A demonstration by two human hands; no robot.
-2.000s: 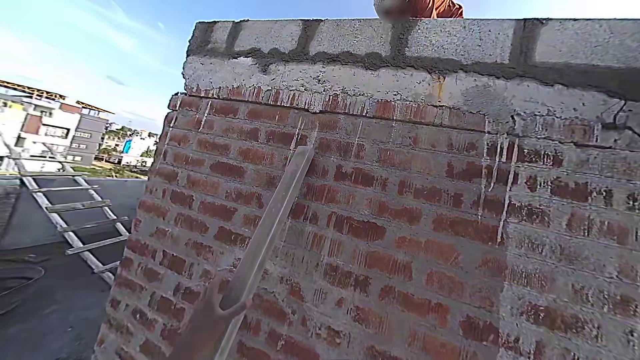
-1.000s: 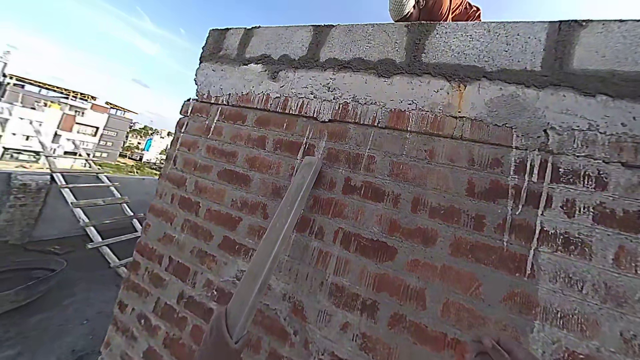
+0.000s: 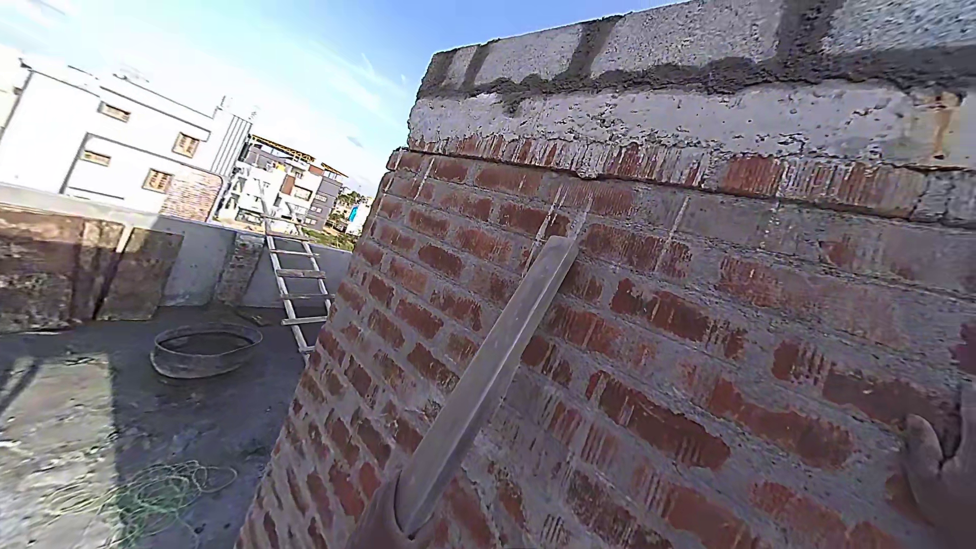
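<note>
My left hand (image 3: 385, 515), at the bottom of the view, is closed around the lower end of a long, straight grey bar (image 3: 488, 374). The bar slants up to the right across the face of a brick wall (image 3: 648, 328); its upper end lies near the upper brick courses. My right hand (image 3: 938, 465) is at the right edge, partly cut off, with its fingers apart against or close to the bricks and nothing seen in it. Above the bricks run a rough concrete band (image 3: 656, 122) and a course of grey blocks (image 3: 686, 38) with dark mortar joints.
A ladder (image 3: 293, 282) leans at a low parapet (image 3: 194, 263) beyond the wall's corner. On the floor stand a round, shallow pan (image 3: 206, 354) and a tangle of thin rope (image 3: 152, 496). Weathered boards (image 3: 141, 274) lean at the left. Buildings (image 3: 130, 145) rise behind.
The view has swung left, showing more floor and buildings. The person above the wall has left the view. My right hand, out of view two seconds ago, now shows at the right edge.
</note>
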